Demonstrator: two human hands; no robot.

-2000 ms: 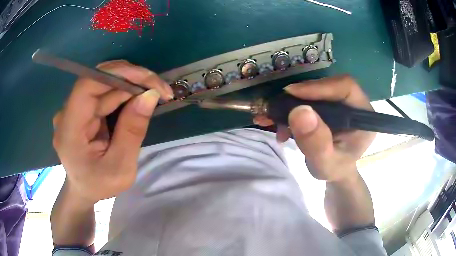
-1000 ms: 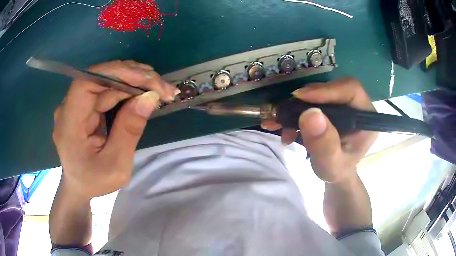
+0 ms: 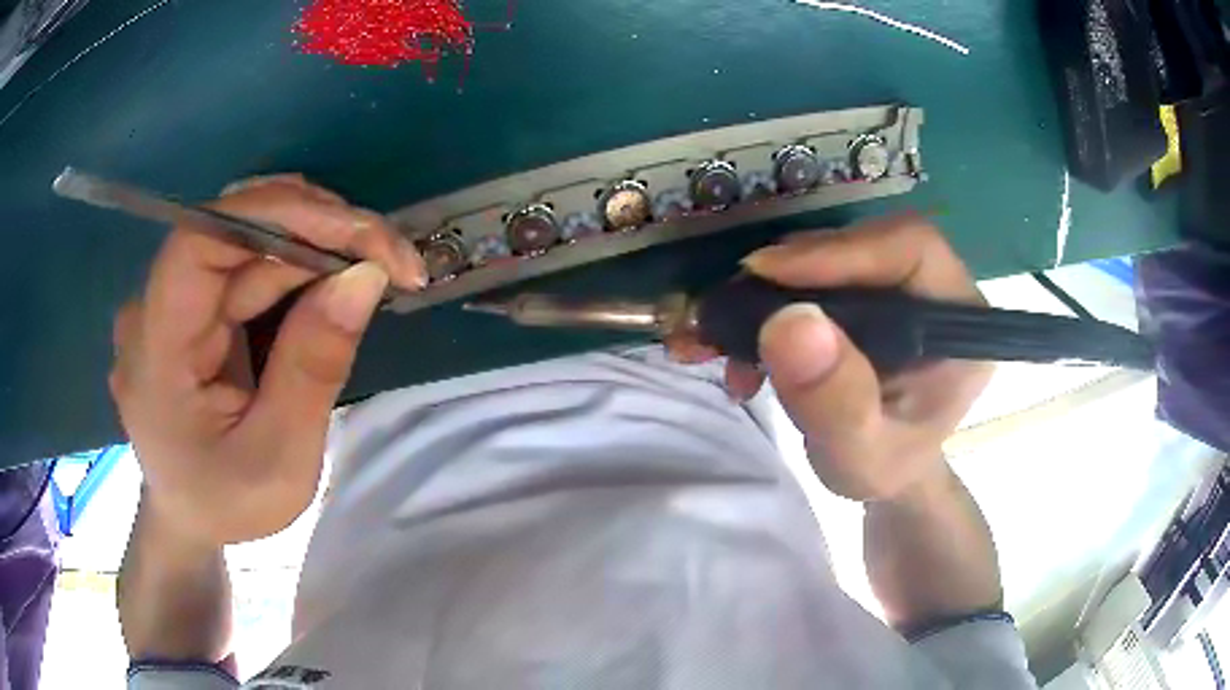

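Note:
My left hand point(image 3: 250, 357) grips flat grey tweezers point(image 3: 202, 220) between thumb and fingers; their tips are hidden at the fingertips by the strip's left end. The long grey circuit strip point(image 3: 580, 182) lies on the green bench top, its left end partly hidden by my left hand. Several round metal components point(image 3: 626, 204) stand in a row along it. My right hand point(image 3: 863, 357) holds the soldering iron point(image 3: 836, 324) by its black handle. The iron's tip points left, just below the strip's near edge, and looks apart from it.
A pile of tiny red wires point(image 3: 382, 30) lies at the back left on the green bench top point(image 3: 648, 68). A white piece of wire point(image 3: 897, 23) lies at the back. A black stand point(image 3: 1095, 101) with a yellow piece point(image 3: 1168, 148) is at the right.
More components now show at the strip's left end beside my left hand. The iron's tip has moved from the strip's edge to just below it, with both hands slightly further left.

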